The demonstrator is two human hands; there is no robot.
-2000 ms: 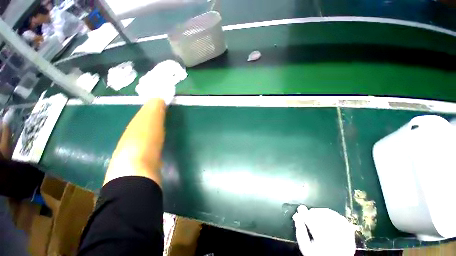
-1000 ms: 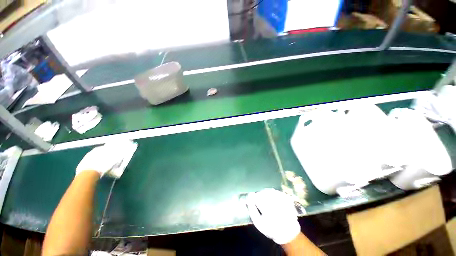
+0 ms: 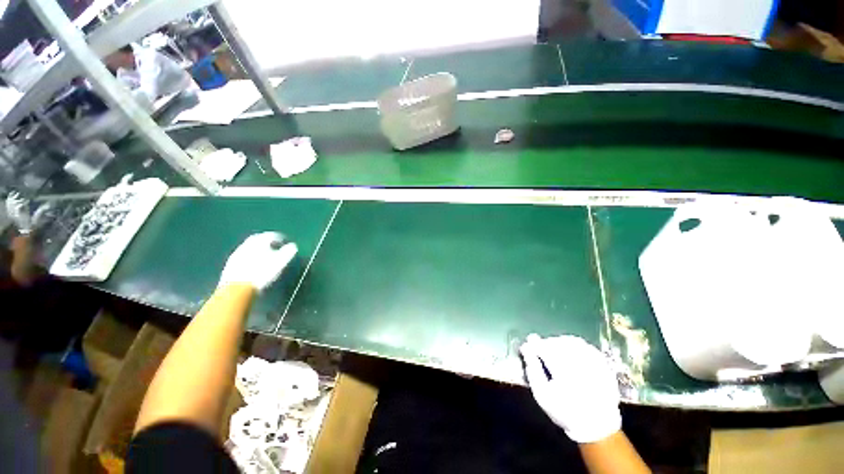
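My left hand (image 3: pixel 257 263), in a white glove, is above the green bench (image 3: pixel 444 268) left of centre. Its fingers are bent with a small gap, and no part shows in it. My right hand (image 3: pixel 574 387), also white-gloved, is at the bench's front edge. A dark gap shows between its thumb and fingers; whether it holds something small is unclear. White housings (image 3: pixel 713 287) lie side by side on the bench at the right. Small white pieces (image 3: pixel 293 155) lie on the belt at the left.
A translucent cup-like cover (image 3: pixel 418 113) and a small pale bit (image 3: pixel 503 136) are on the green belt (image 3: pixel 592 157). A white tray of small dark parts (image 3: pixel 109 227) is at the left. A carton (image 3: pixel 344 421) of white parts is below. A metal post (image 3: pixel 125 102) slants upper left.
My left hand went from the belt back over the bench with a white piece one second ago; that piece no longer shows in it. My right hand keeps its pose. The view has shifted.
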